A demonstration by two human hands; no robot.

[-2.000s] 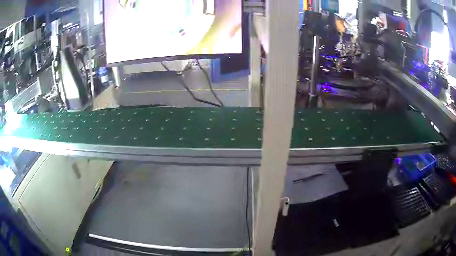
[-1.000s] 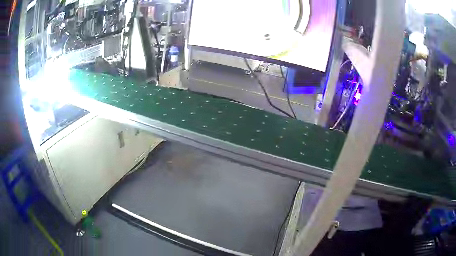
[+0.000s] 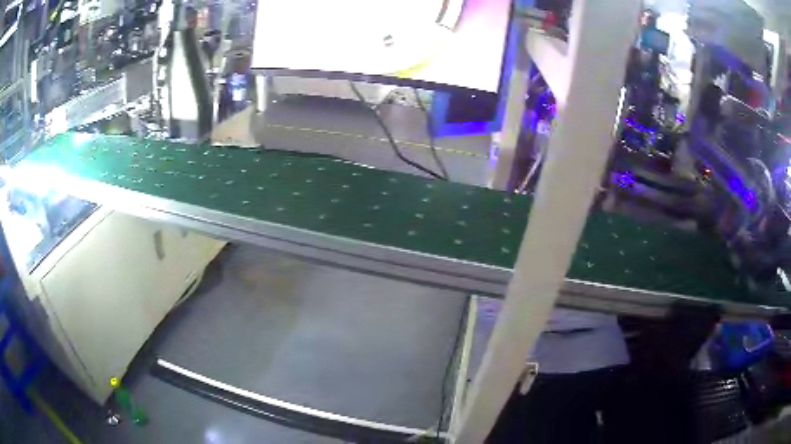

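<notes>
Neither my left hand nor my right hand is in view. The green conveyor belt (image 3: 338, 195) crosses the view, sloping down to the right. Small pale workpieces (image 3: 419, 214) lie on it in rows. Their exact type is too small to tell. A silver edge rail (image 3: 347, 251) runs along its near side. An off-white frame post (image 3: 555, 191) stands tilted in front of the belt and hides part of it. The monitor (image 3: 373, 35) behind the belt shows a bright white picture with a yellow and pink edge.
A cream cabinet (image 3: 113, 295) stands at left, with a green bottle (image 3: 130, 405) on the floor. A white and black strip (image 3: 286, 401) lies on the floor. At right below the belt are a paper sheet (image 3: 585, 342), a blue box (image 3: 744, 344) and black trays (image 3: 715, 395).
The view has swung and tilted, first toward the left and then partly back right. The cabinet and bottle now show at left, and the belt slopes. No hand has appeared.
</notes>
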